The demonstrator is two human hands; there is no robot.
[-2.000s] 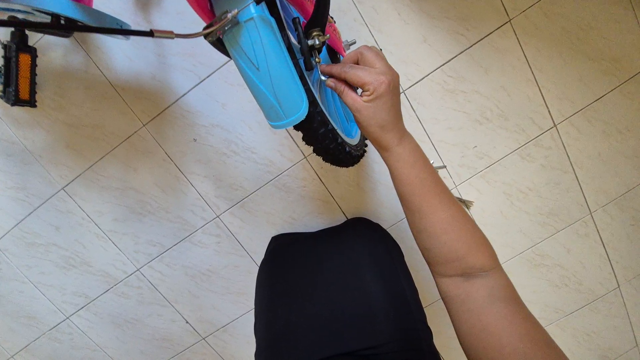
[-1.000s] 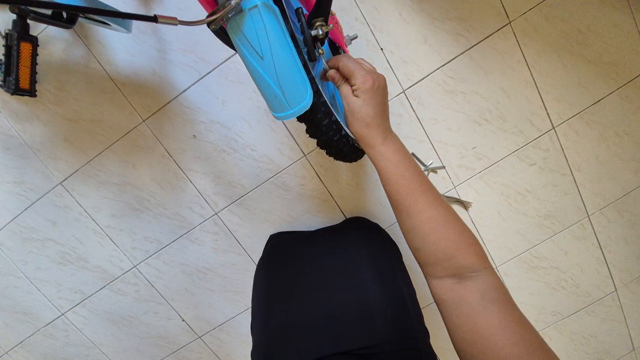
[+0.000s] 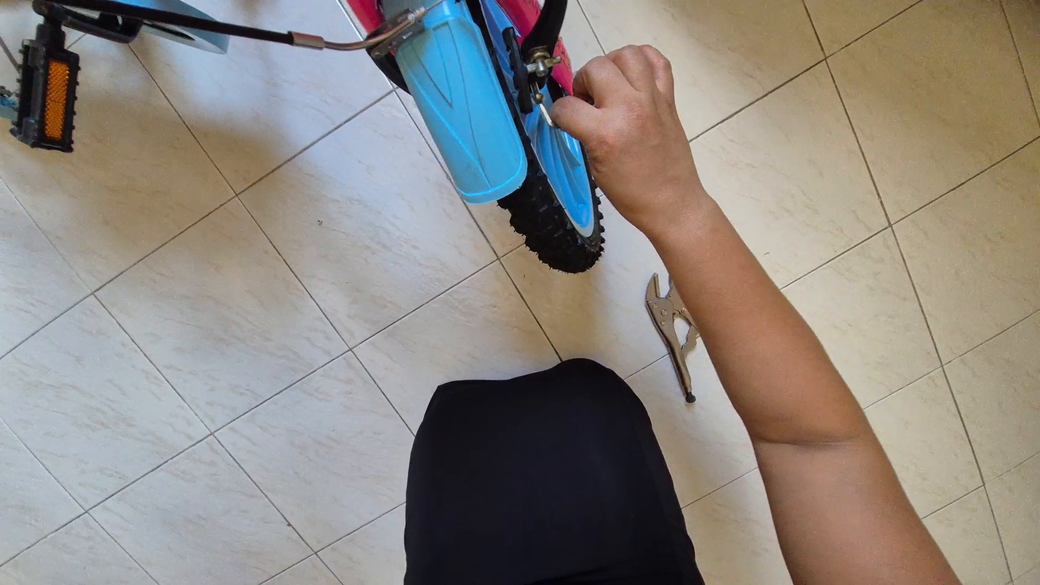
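My right hand (image 3: pixel 630 134) is at the side of a small bicycle's wheel (image 3: pixel 561 187), which has a knobbly black tyre and a blue disc. Its thumb and curled fingers pinch a thin metal piece (image 3: pixel 546 114) just below the axle nut (image 3: pixel 539 67); whether this is a small tool or a bicycle part, I cannot tell. A blue plastic mudguard (image 3: pixel 463 106) covers the tyre's left side. On the tiled floor, partly hidden by my right forearm, lies a pair of metal locking pliers (image 3: pixel 670 325). My left hand is out of view.
At the upper left are a black pedal with an orange reflector (image 3: pixel 55 93) and a black cable (image 3: pixel 219 28) ending in a metal tube near the mudguard. My knee in black cloth (image 3: pixel 544 479) is at the bottom centre, above the pale floor tiles (image 3: pixel 284 268).
The locking pliers show more fully now, as my right forearm covers less of them. My right hand stays beside the wheel with its fingers pinched.
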